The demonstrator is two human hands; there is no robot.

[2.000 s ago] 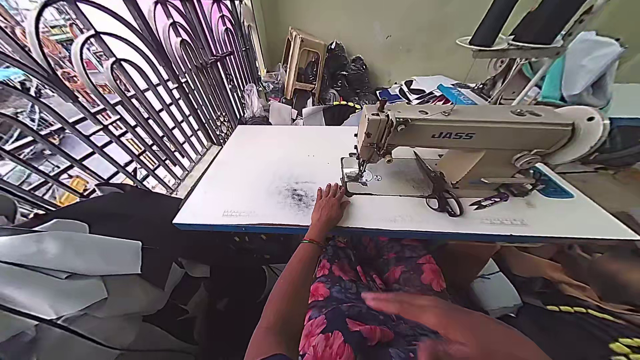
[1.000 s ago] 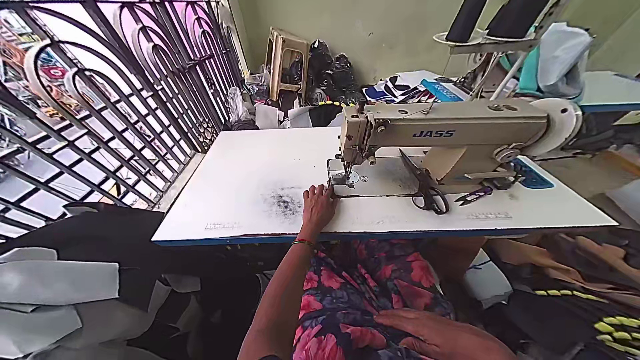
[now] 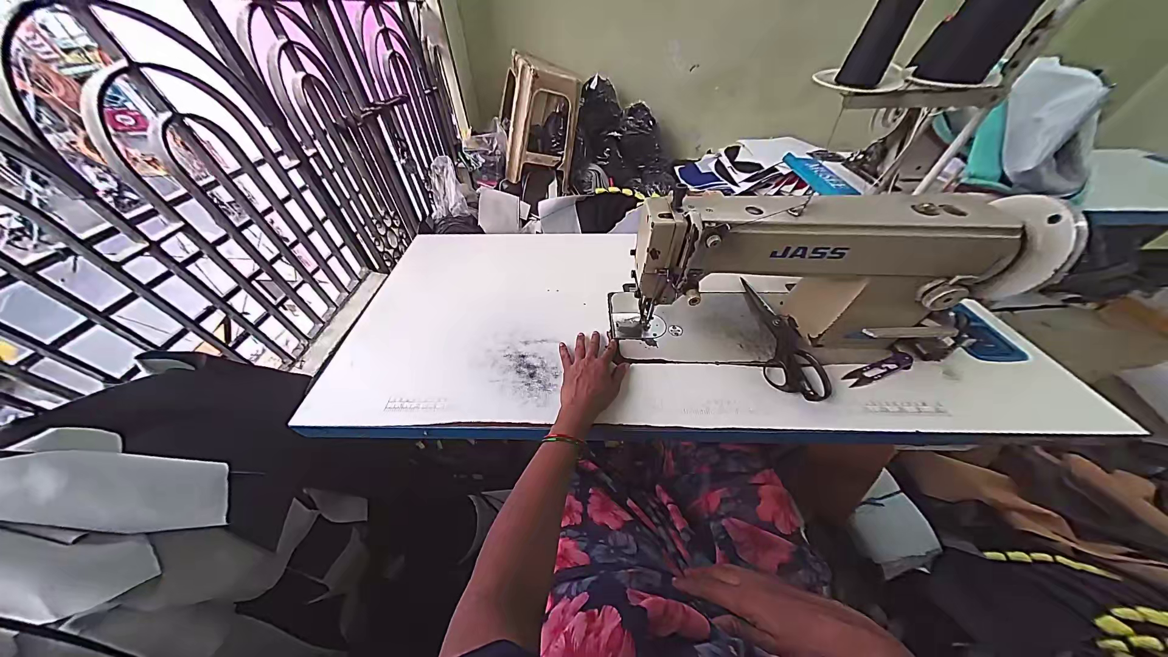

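My left hand [image 3: 590,376] lies flat on the white sewing table [image 3: 447,301], fingers apart, just left of and in front of the needle plate [image 3: 643,326]. Above the plate stands the head of a beige JASS sewing machine [image 3: 858,239]. Over my lap, my right hand [image 3: 744,598] rests on the floral cloth [image 3: 671,547], partly cut off by the lower edge. Black-handled scissors [image 3: 792,356] lie on the machine bed and table, points toward the machine arm. Thread snips [image 3: 881,367] lie to their right.
Cut grey fabric pieces [image 3: 109,493] lie on dark cloth at left, below a metal window grille [image 3: 246,173]. Behind the table are a plastic stool [image 3: 540,119], black bags [image 3: 625,132] and stacked pieces. Brown and dark material [image 3: 1049,520] lies at lower right.
My right hand has come down onto the floral cloth from a blurred, raised-looking position. My left hand has stayed on the table beside the needle plate.
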